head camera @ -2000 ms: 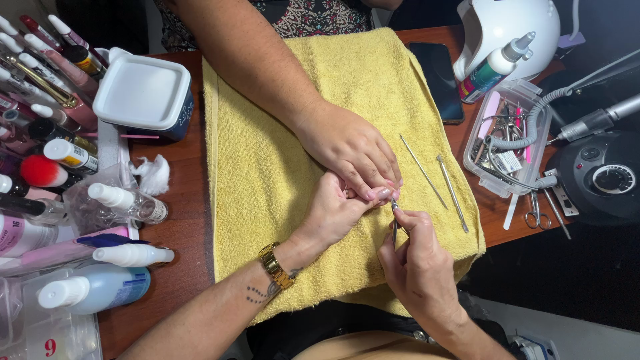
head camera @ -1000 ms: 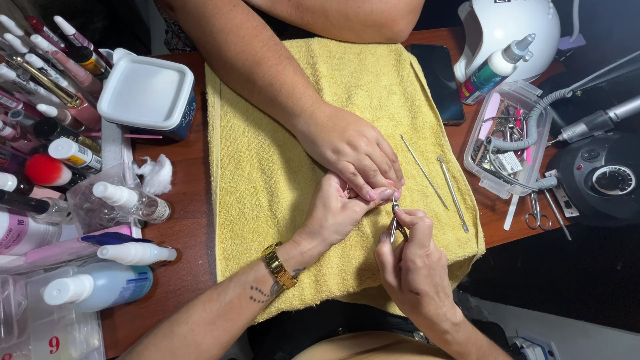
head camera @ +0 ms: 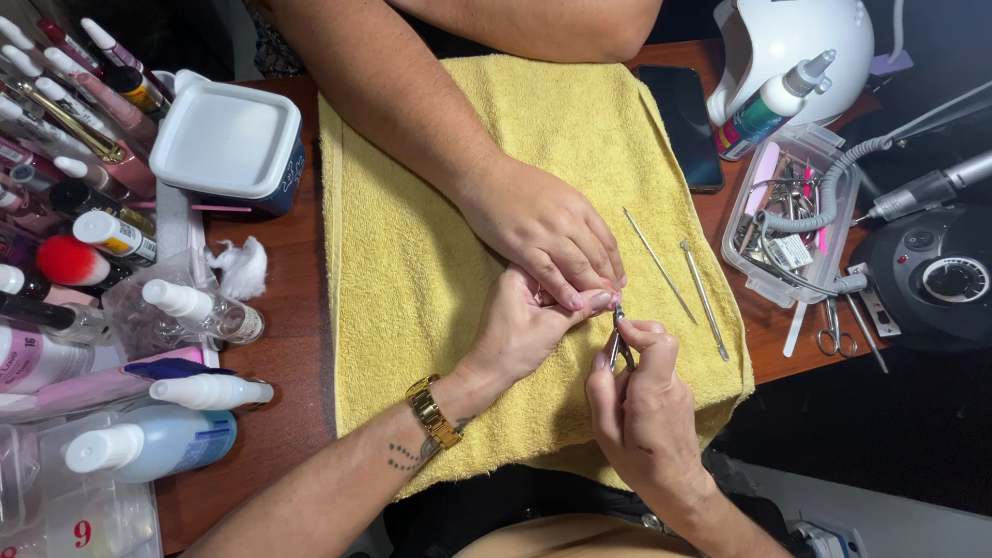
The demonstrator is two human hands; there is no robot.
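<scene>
Another person's hand [head camera: 546,225] rests palm down on a yellow towel [head camera: 403,294]. My left hand [head camera: 515,333], a gold watch [head camera: 434,412] at its wrist, grips a finger of that hand between thumb and fingers. In my right hand [head camera: 647,387] are metal cuticle nippers [head camera: 618,345], handles between thumb and fingers, their tip at the held fingertip. Whether the jaws touch skin or nail cannot be told. To the right, a thin metal tool [head camera: 659,263] and a metal cuticle pusher [head camera: 705,302] lie on the towel.
Polish bottles, spray bottles [head camera: 205,391] and a lidded tub [head camera: 225,139] crowd the left. A cotton piece [head camera: 242,269] lies near them. On the right are a phone [head camera: 682,124], a white nail lamp [head camera: 798,46], a plastic tool box [head camera: 845,186], small scissors [head camera: 835,329] and a nail drill unit [head camera: 930,271].
The other person's second forearm has come into view across the towel's far edge. The nippers' handles show more widely spread in my right hand. My left hand keeps its hold.
</scene>
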